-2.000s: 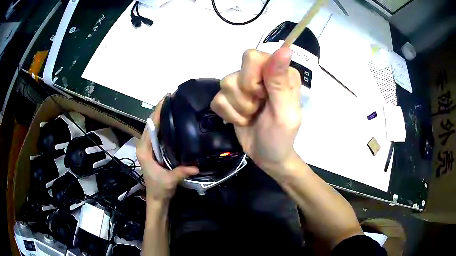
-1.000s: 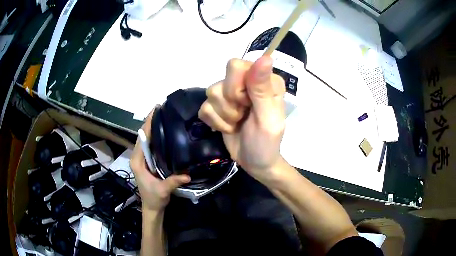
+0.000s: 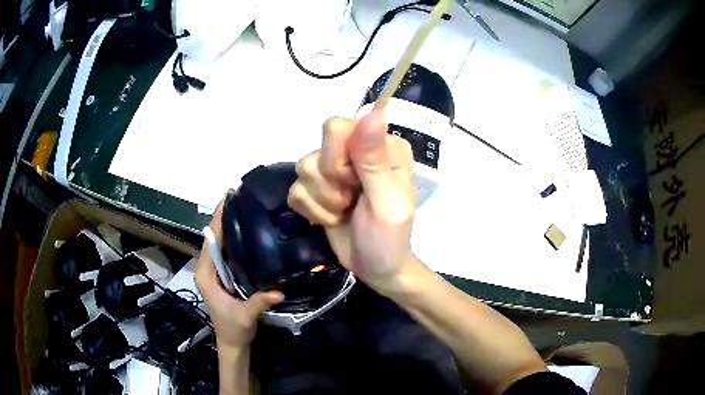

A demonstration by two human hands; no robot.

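A PTZ security camera (image 3: 267, 239) with a glossy black ball head, a small red glow low on the ball, and a white housing edge is over my lap at the bench edge. My left hand (image 3: 236, 297) holds it from the left and below, thumb on the lower rim near the white antenna (image 3: 218, 259). My right hand (image 3: 352, 185) is closed in a fist around a thin pale yellowish stick (image 3: 410, 55), pointing up, in front of the ball's right side. The stick's lower part is hidden in the fist.
Another camera (image 3: 413, 96) lies on the white sheet behind my right hand. White housings with black cables (image 3: 328, 75) are at the back. A thin dark rod (image 3: 485, 144), small yellow square (image 3: 555, 236) and dark purple piece (image 3: 548, 190) lie right. An open carton of cameras (image 3: 39, 270) stands lower left.
The held camera and both hands appear lower and further left in the picture. The bench view has shifted too, showing more of the white housings at the back. Both hands keep their holds.
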